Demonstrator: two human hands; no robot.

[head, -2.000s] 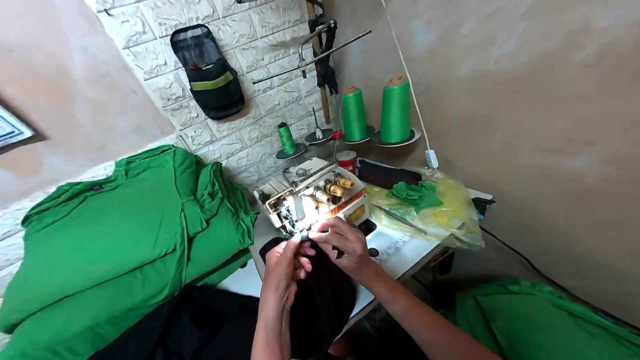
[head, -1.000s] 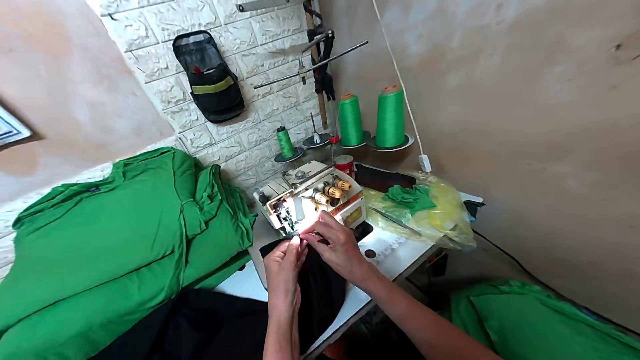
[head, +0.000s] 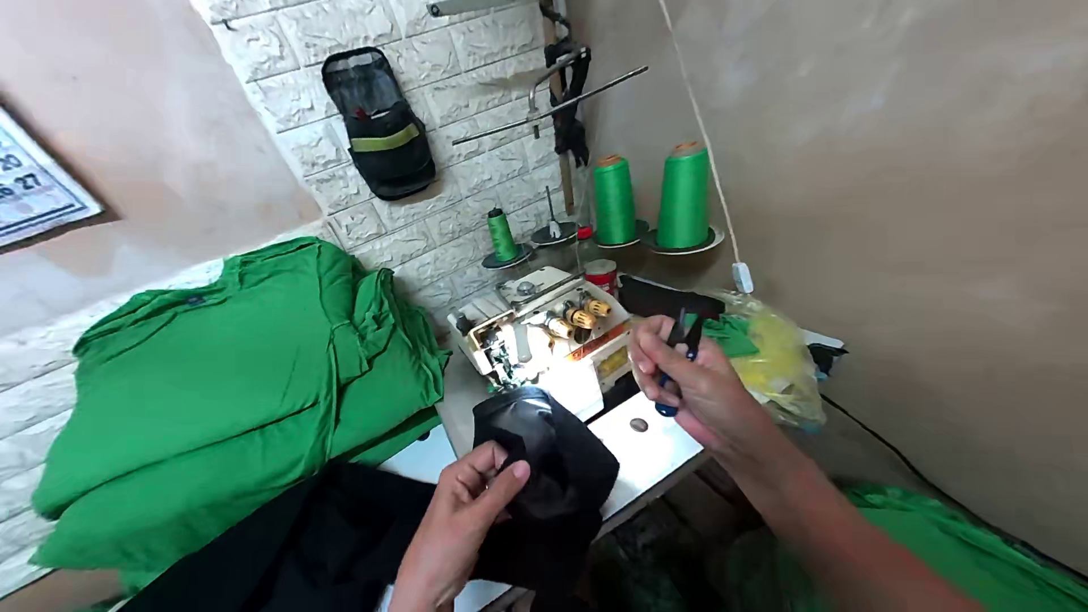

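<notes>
Black fabric (head: 565, 459) lies in front of an overlock sewing machine (head: 548, 327), its upper edge close by the needle area, which a lamp lights. My left hand (head: 472, 510) pinches that fabric between thumb and fingers. My right hand (head: 680, 374), to the right of the machine, is closed around small dark-blue thread snips (head: 687, 340) with their blades pointing up. Cones of green thread (head: 684, 200) stand on the holders behind the machine.
A big pile of green garments (head: 229, 382) fills the left side. At the right are a plastic bag (head: 778, 365) with yellow and green cloth, a hanging cord and more green fabric (head: 943, 544) low down. A black pouch (head: 380, 127) hangs on the white brick wall.
My right hand has moved away from my left hand to the right, and snips now show in it. My left hand has come back from the needle area with the black fabric.
</notes>
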